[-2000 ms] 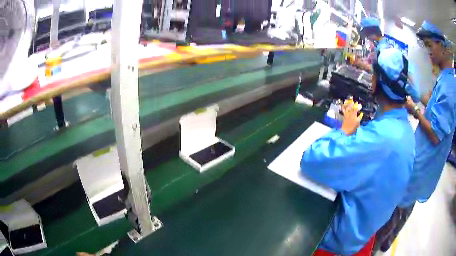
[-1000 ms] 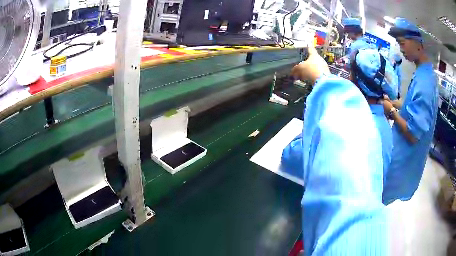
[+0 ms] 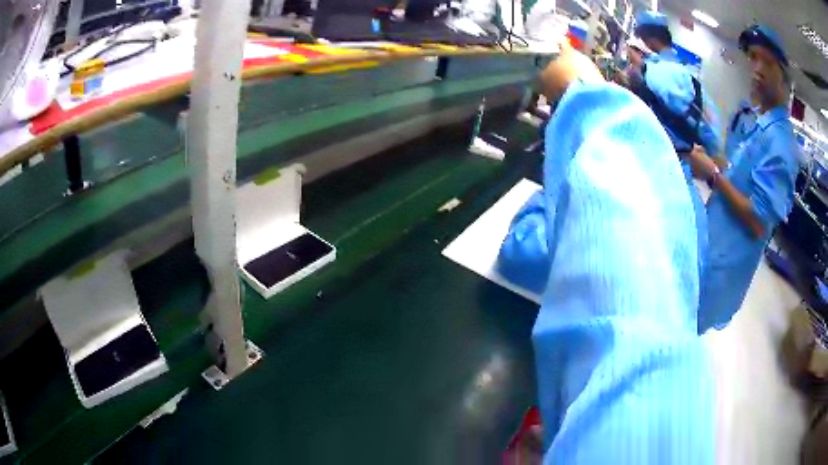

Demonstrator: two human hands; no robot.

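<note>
My right hand (image 3: 572, 73) is raised at the upper right, at the end of my outstretched blue sleeve; it is small and blurred, its fingers are unclear and no held thing shows. My left hand is not in view. An open white gift box (image 3: 313, 267) stands on the green belt just right of the metal post, its lid upright with a lime tab and a flat black rectangle inside. A second open box (image 3: 145, 374) stands left of the post, also with a black rectangle. A third is cut off at the left edge.
A pale metal post (image 3: 216, 182) is bolted beside the dark green worktop (image 3: 390, 363). A white sheet (image 3: 486, 243) lies partly behind my sleeve. A wood-edged shelf (image 3: 300, 64) runs above. Workers in blue (image 3: 749, 173) stand at the right.
My right arm has come into view from the lower right and reaches up and forward. The boxes have shifted left in the picture. The bit of hand at the bottom left is gone.
</note>
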